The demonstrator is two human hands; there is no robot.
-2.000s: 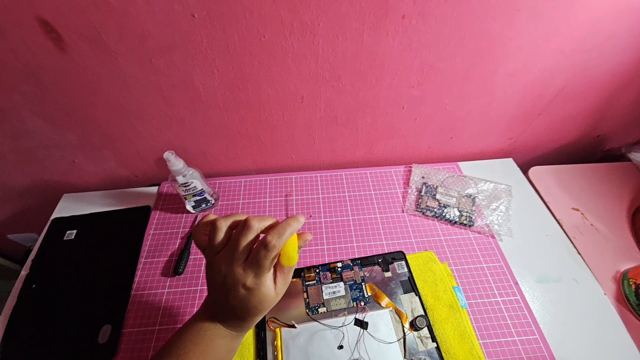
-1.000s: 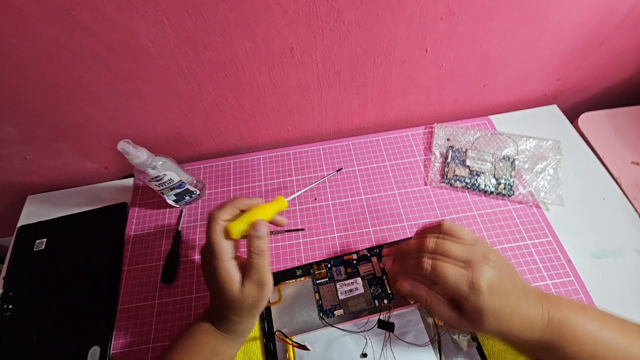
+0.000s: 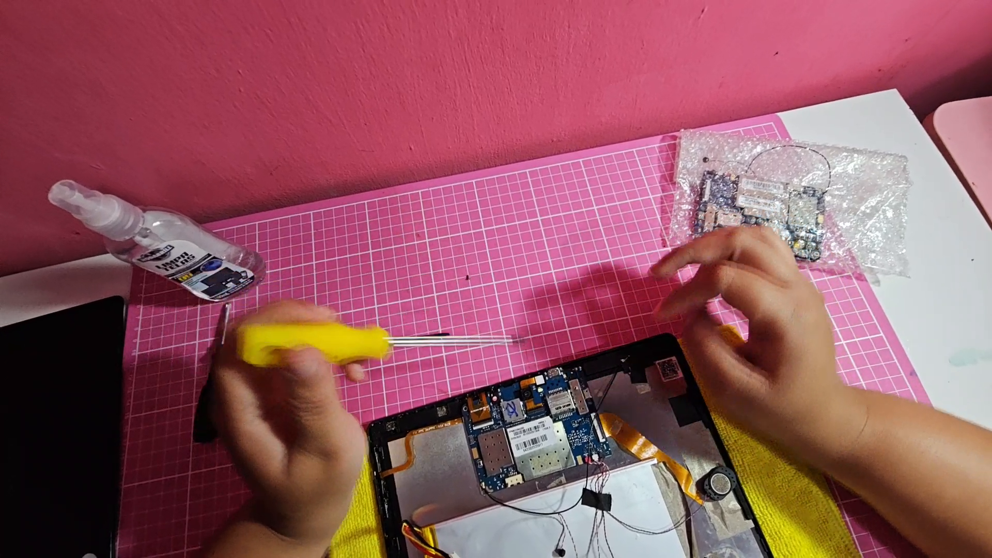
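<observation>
My left hand (image 3: 291, 434) grips the yellow handle of a screwdriver (image 3: 314, 343), whose shaft points right above the cutting mat. My right hand (image 3: 763, 341) is raised over the right edge of an opened tablet, fingers curled and apart, with nothing seen between them. The tablet housing (image 3: 377, 496) lies on a yellow cloth (image 3: 798, 496). Inside it are a blue circuit board (image 3: 577, 434), a white battery (image 3: 496, 531), an orange flex cable (image 3: 639, 446), thin wires and a small round speaker (image 3: 718, 483). The tablet's lower part is out of frame.
A spray bottle (image 3: 186, 260) stands at the left of the pink cutting mat (image 3: 465, 232). A dark screwdriver (image 3: 205, 403) lies partly behind my left hand. A black panel (image 3: 58, 426) is at far left. Bubble wrap (image 3: 868, 201) holds another circuit board (image 3: 763, 205) at the back right.
My right hand, out of view two seconds ago and over the circuit board one second ago, has lifted off to the right. The yellow screwdriver now lies nearly level in my left hand.
</observation>
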